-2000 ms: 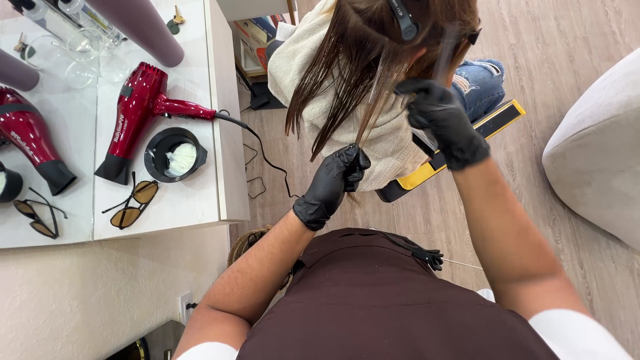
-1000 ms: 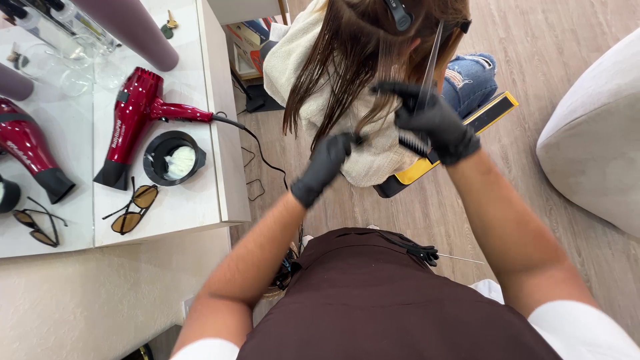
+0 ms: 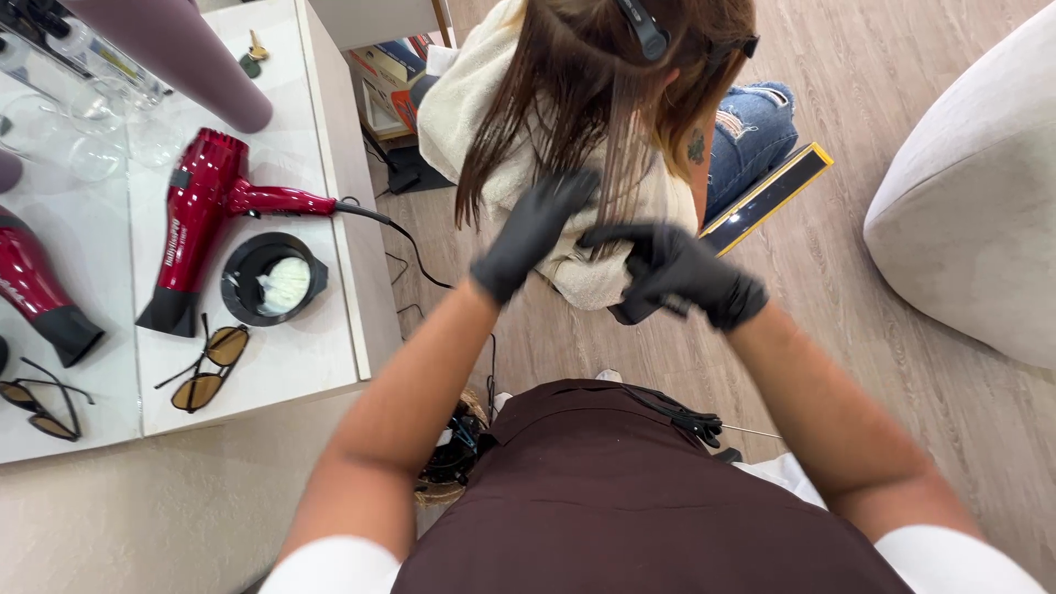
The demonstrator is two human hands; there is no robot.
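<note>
In a black glove, my left hand (image 3: 536,235) is at the wet ends of a seated person's long brown hair (image 3: 569,107); blur hides whether its fingers grip any. My right hand (image 3: 681,268), also gloved in black, is just right of it, below a thin hanging section of hair. Its index finger reaches left across the strands, and something dark and blurred is near its fingers, perhaps the comb. A black hair clip (image 3: 643,29) holds hair at the crown, and another dark clip (image 3: 750,46) is at the right side. A cream towel (image 3: 594,280) covers the person's shoulders.
On the white counter (image 3: 289,363) at left lie a red hair dryer (image 3: 202,198), a black bowl of white cream (image 3: 285,285), sunglasses (image 3: 210,367) and a purple bottle (image 3: 190,58). The dryer's cord (image 3: 421,256) hangs to the floor. A pale upholstered seat (image 3: 973,190) stands right.
My right hand has come down from higher on the hair to near its ends. The comb seen upright in it a second ago no longer shows clearly. My left hand has moved up and rightward.
</note>
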